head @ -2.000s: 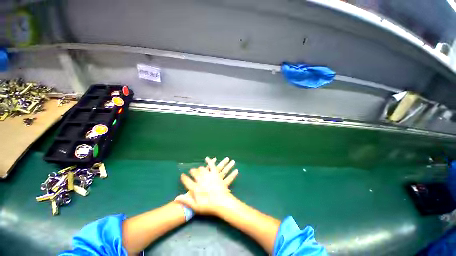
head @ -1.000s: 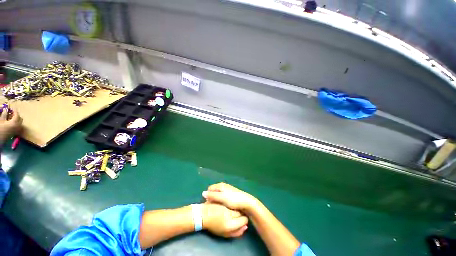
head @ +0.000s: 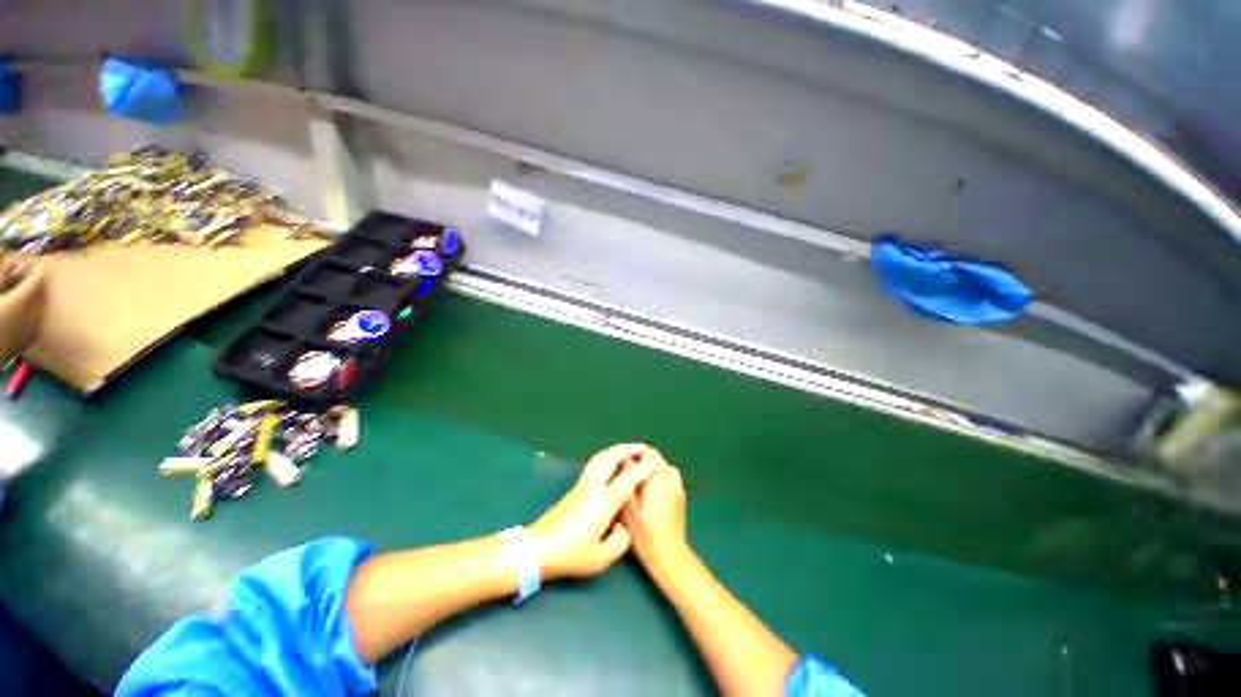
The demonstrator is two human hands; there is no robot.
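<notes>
My left hand (head: 583,524), with a pale band on its wrist, is clasped against my right hand (head: 659,512) above the green bench. Their fingers are closed together and no object shows between them; the inner palms are hidden. A black compartment tray (head: 302,311) stands at the left, with round discs in its right-hand cells, some blue or white. A small heap of metal fittings with gold-coloured bars (head: 259,447) lies in front of the tray.
A large heap of fittings (head: 143,202) lies on a cardboard sheet (head: 163,293) at far left, with part of another person's hand (head: 19,308) beside it. A grey partition with a blue cloth (head: 950,282) runs behind. A dark object (head: 1195,670) sits at lower right.
My hands have gone from flat, crossed palms with fingers spread to clasped together, and have shifted up slightly since a second ago. The view has turned left, bringing another person's hand in.
</notes>
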